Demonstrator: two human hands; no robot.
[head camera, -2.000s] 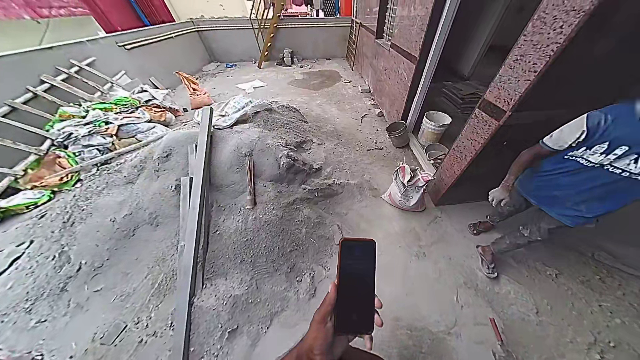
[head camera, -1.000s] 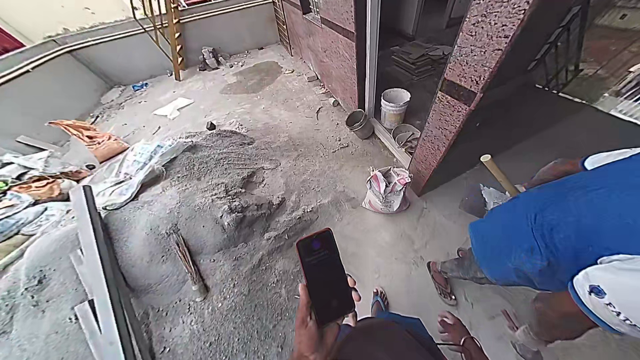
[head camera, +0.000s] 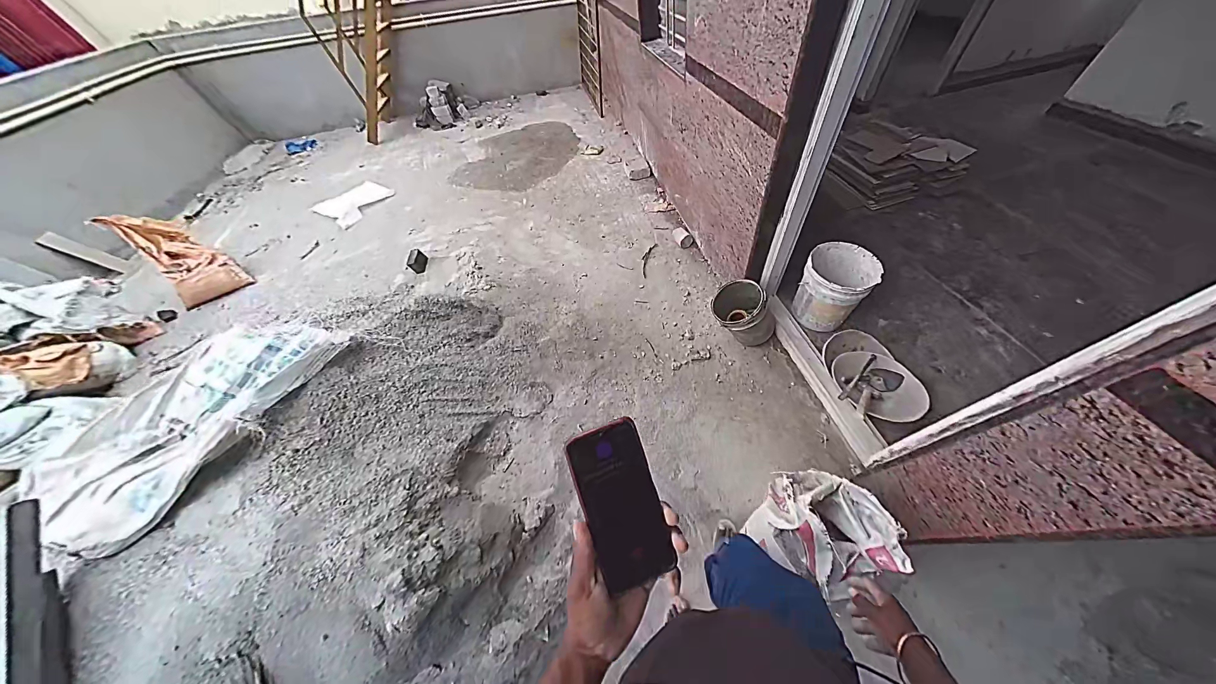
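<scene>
In my left hand is a smartphone with a red edge and a mostly dark screen; the thumb lies along its left side and fingertips show at its right. My right hand, with a bangle at the wrist, is low at the right, fingers apart and nothing seen in it. It is beside the lower edge of a white and red woven sack; whether it touches the sack is unclear. My blue-clad leg partly overlaps the sack.
A heap of grey sand spreads at left, beside a white woven sheet. A dark bucket, a white bucket and shallow pans are around the door frame's sill. Stacked tiles lie inside.
The co-worker in blue at the right is out of view. My right hand now shows near the sack. The phone remains in my left hand. The view has turned and moved nearer the doorway.
</scene>
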